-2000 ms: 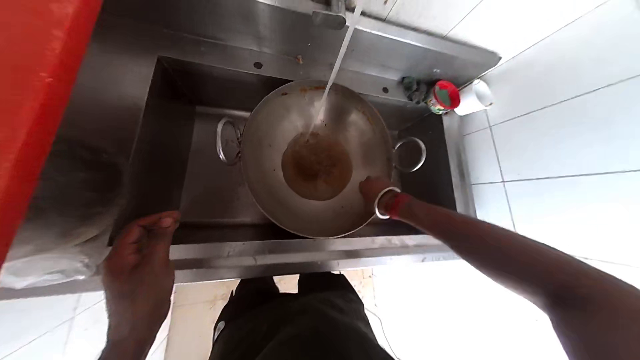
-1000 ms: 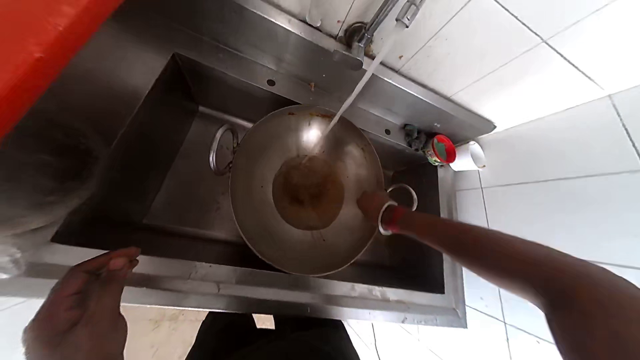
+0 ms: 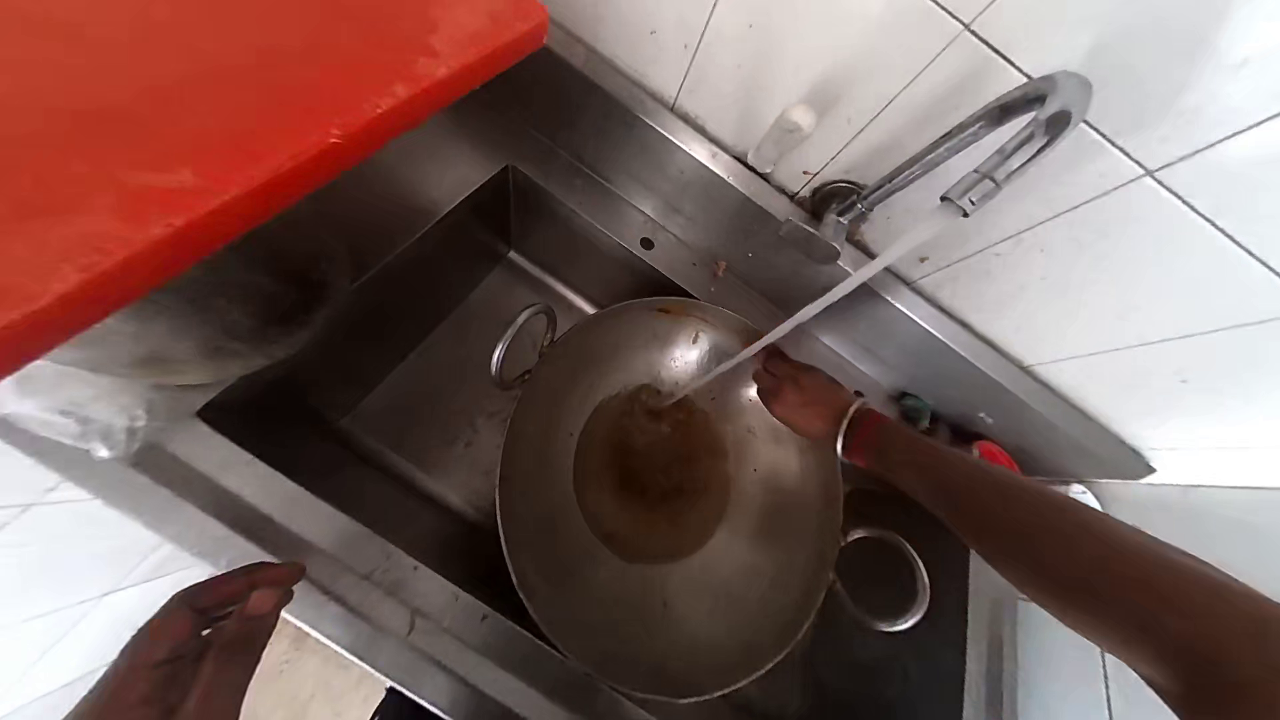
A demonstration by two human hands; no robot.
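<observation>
A wide metal kadai [image 3: 780, 540] with two ring handles sits in a stainless steel sink [image 3: 430, 350]. Brownish water [image 3: 650, 480] lies in its bottom, and a stream from the chrome faucet [image 3: 1000, 130] falls into it. My right hand [image 3: 805, 395], with a bangle and a red thread at the wrist, is at the pan's upper right inner side; its fingers are curled, and whether they grip anything cannot be told. My left hand [image 3: 215, 630] is held near the sink's front edge at the lower left, empty, with thumb and fingers slightly apart.
A red panel [image 3: 250, 120] overhangs the upper left. Under it are a large rounded vessel [image 3: 210, 310] and a clear plastic bag [image 3: 75, 410]. A red-rimmed container [image 3: 996, 457] stands behind my right forearm. The tiled wall [image 3: 1180, 230] rises behind the faucet.
My right hand has moved from the pan's side near the right ring handle up toward the faucet side of the pan. The view has swung considerably, bringing the whole faucet into sight.
</observation>
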